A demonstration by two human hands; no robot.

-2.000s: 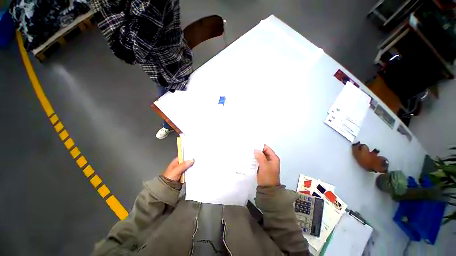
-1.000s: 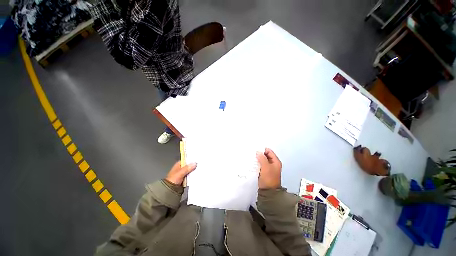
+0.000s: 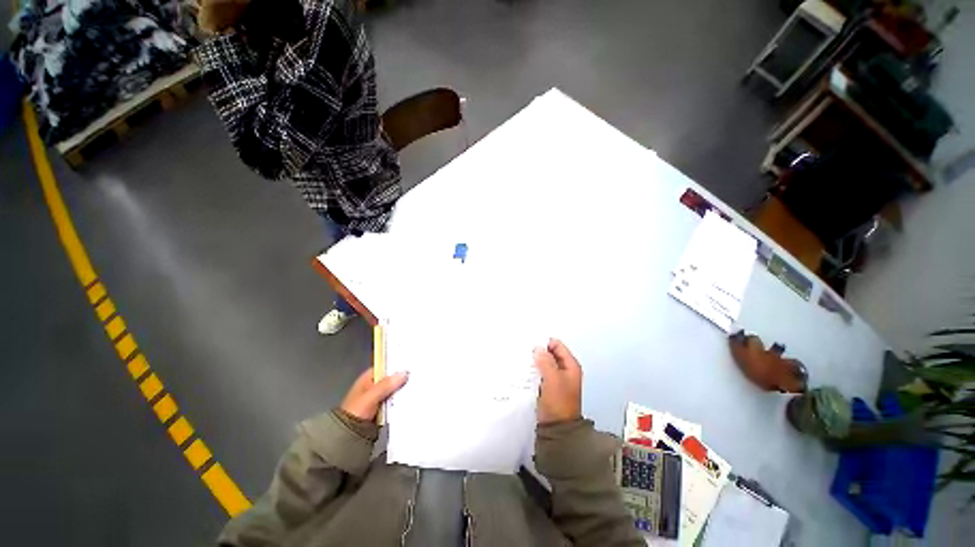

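Observation:
A white sheet (image 3: pixel 460 417) with a few faint lines of print near its right edge is held in front of my chest at the table's near edge. My left hand (image 3: pixel 370 396) grips its left side, thumb on top, together with a yellow strip (image 3: pixel 378 358) along that edge. My right hand (image 3: pixel 558 381) holds the sheet's right edge. The fingers under the paper are hidden. The sheet's upper part blends into the washed-out white table (image 3: pixel 609 267), so its top edge cannot be told.
On the table are a small blue object (image 3: pixel 461 252), papers (image 3: pixel 714 267), a brown figure (image 3: pixel 767 363), a calculator (image 3: pixel 650 489), a clipboard (image 3: pixel 746 517) and a blue holder (image 3: pixel 885 470). A person in plaid (image 3: pixel 310 118) stands at the left table edge, near a chair (image 3: pixel 423 118).
The view has shifted, so the table and hands appear lower and slightly further left. Both hands keep hold of the sheet. The person's head edge now shows at the top.

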